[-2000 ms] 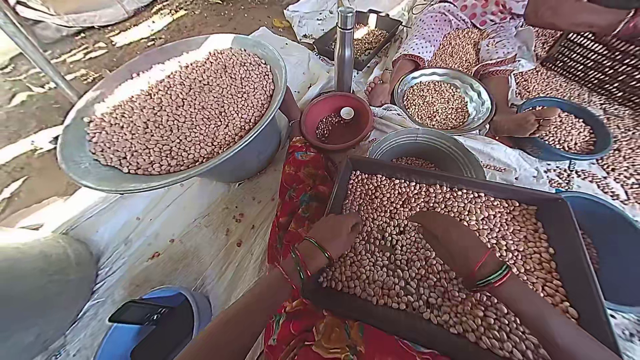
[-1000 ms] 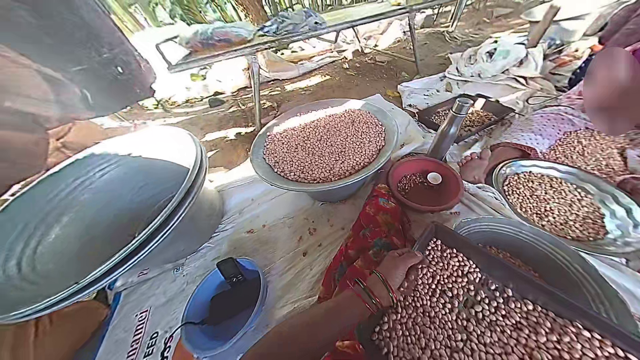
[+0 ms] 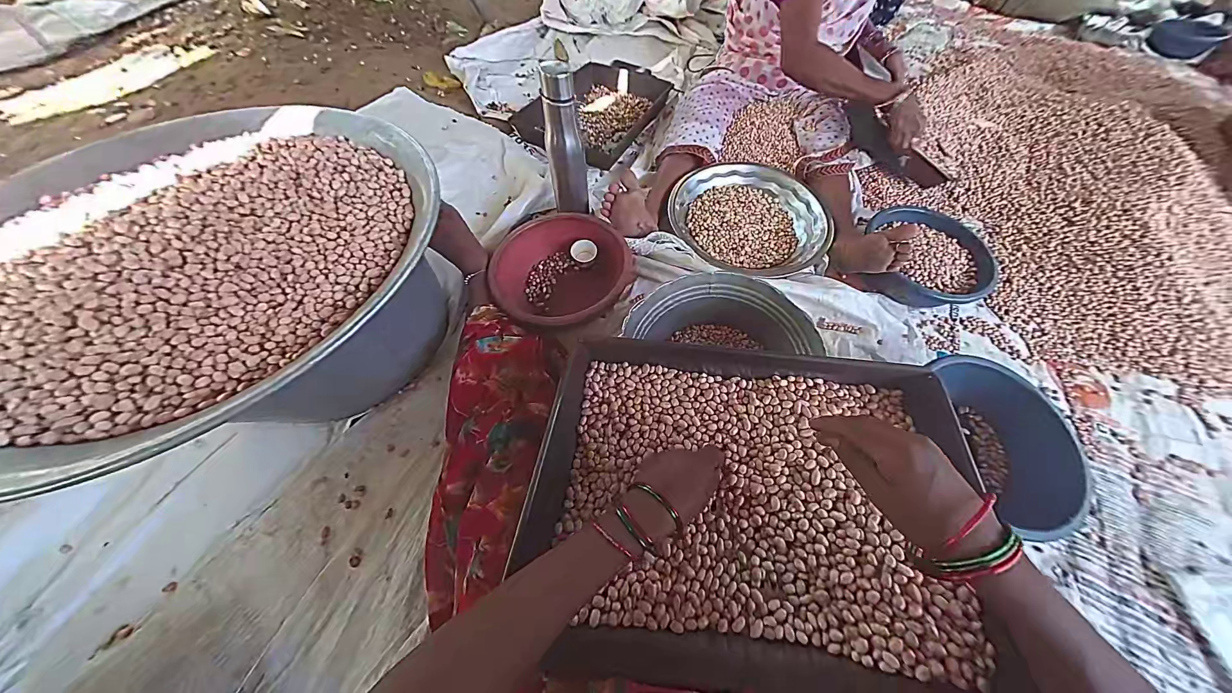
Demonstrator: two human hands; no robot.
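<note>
A dark rectangular tray [image 3: 751, 364] full of reddish-brown shelled nuts [image 3: 770, 520] lies across my lap, over red patterned cloth [image 3: 486, 423]. My left hand [image 3: 681, 481] rests in the nuts near the tray's middle, fingertips hidden, so a grip cannot be told. My right hand [image 3: 890, 472] is over the right part of the nuts, bent at the wrist, its fingers close together and their tips partly hidden. Both wrists wear red and green bangles. Past the tray's far edge stands a grey basin [image 3: 722, 303] with some nuts; a blue tub [image 3: 1035, 452] is beside its right edge.
A large metal basin [image 3: 385, 318] heaped with nuts stands left. Beyond are a red bowl [image 3: 558, 274] with a small white cup [image 3: 583, 251], a steel bottle [image 3: 564, 144], and a steel bowl [image 3: 818, 217]. Another person sits near a wide nut pile [image 3: 1088, 212].
The view has swung left, then back right. One second ago my left hand was at the tray's left edge; now it is among the nuts. My right hand, out of view then, shows again over the tray.
</note>
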